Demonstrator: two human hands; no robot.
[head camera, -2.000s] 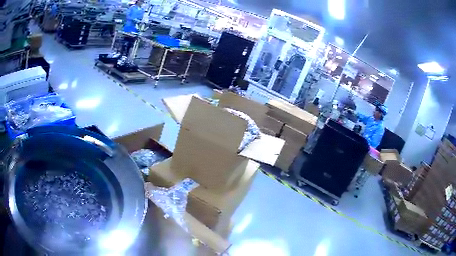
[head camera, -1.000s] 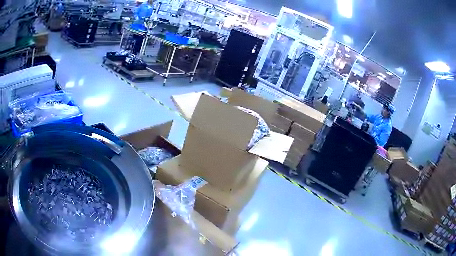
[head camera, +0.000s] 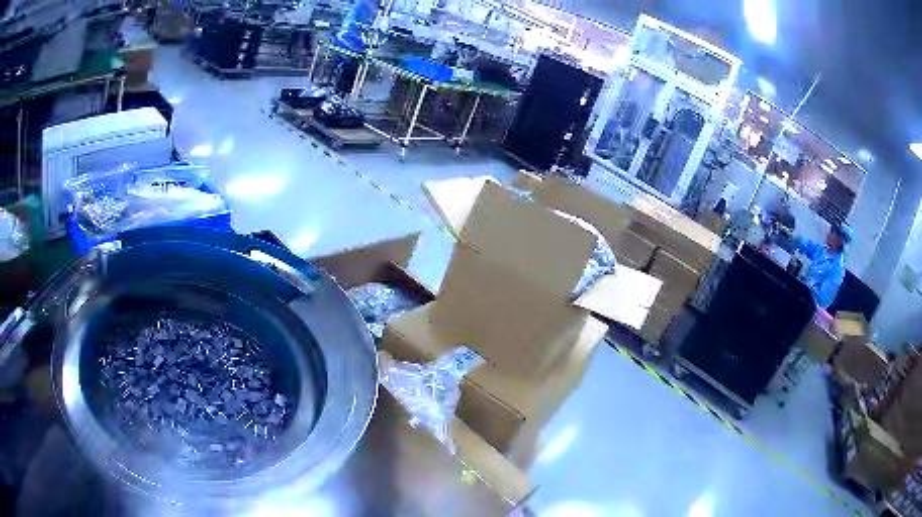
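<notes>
A large round shiny metal feeder bowl (head camera: 349, 404) stands at the lower left. Small dark grey leaded components (head camera: 197, 384) with silver legs lie heaped in it. Behind the bowl is a blue parts tray (head camera: 152, 222) with clear bags. Open brown cartons (head camera: 505, 293) stand right of the bowl, with a clear plastic bag (head camera: 430, 389) hanging over a flap. Neither my left hand nor my right hand can be made out. The lower left corner is dark and blurred.
A white box (head camera: 106, 146) stands behind the blue tray. A black cabinet on wheels (head camera: 748, 328) is at the right, with a person in blue (head camera: 829, 268) beside it. Yellow-black tape (head camera: 698, 404) crosses the grey floor. Green-topped benches (head camera: 445, 81) stand farther back.
The view has turned left, so the bowl, cartons and cabinet sit farther right in the picture. The components in the bowl look sharper. No object has visibly been moved.
</notes>
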